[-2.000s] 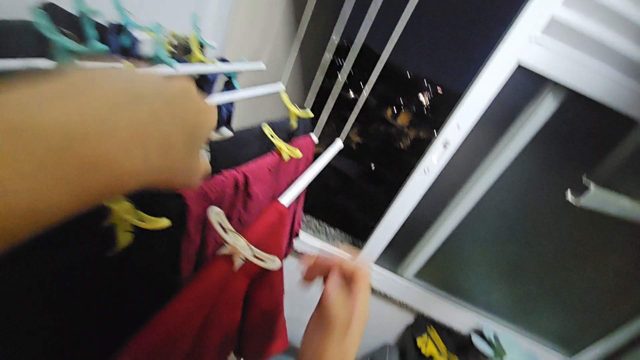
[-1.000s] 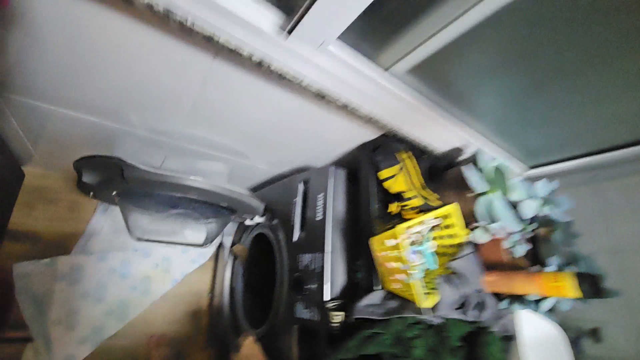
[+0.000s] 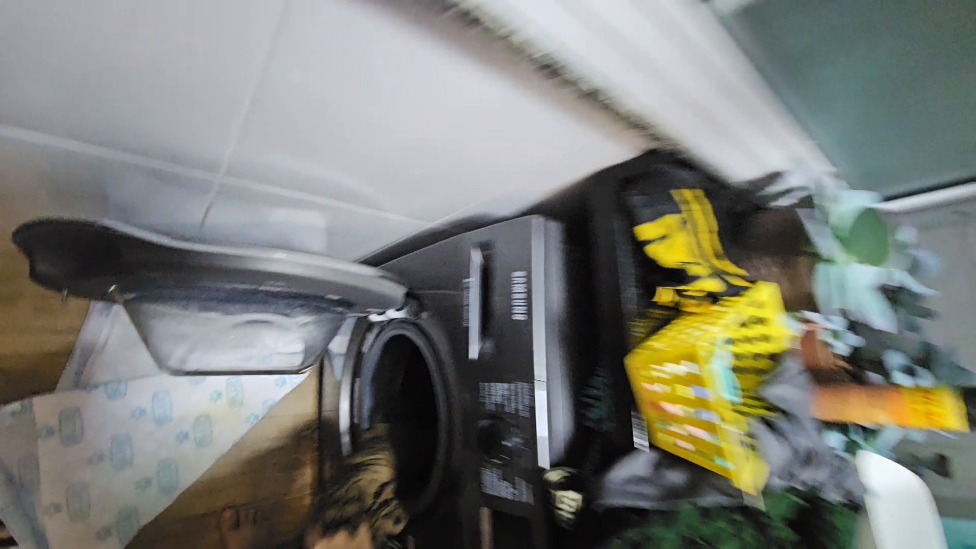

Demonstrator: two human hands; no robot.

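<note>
A black front-loading Samsung washing machine point(image 3: 507, 343) appears sideways in the head view, its round door point(image 3: 236, 297) swung wide. Patterned, dark and tan cloth point(image 3: 366, 488) lies at the lower edge of the drum opening point(image 3: 404, 412). At the bottom edge a small part of a hand, apparently my left hand point(image 3: 343, 538), shows against this cloth; blur and the frame edge hide whether its fingers hold it. My right hand is out of view. The inside of the drum is dark.
A yellow perforated plastic basket point(image 3: 694, 389) with small items, yellow-and-black material point(image 3: 690, 244), grey cloth point(image 3: 663, 480) and leafy plants point(image 3: 862, 252) lie by the machine's top. A printed sheet point(image 3: 145, 442) covers part of the wooden floor. Bare toes point(image 3: 240, 518) show below.
The view has swung from the drying rack, clothes and pegs down to the washing machine. Both hands were by the rack two seconds ago; only part of one shows now.
</note>
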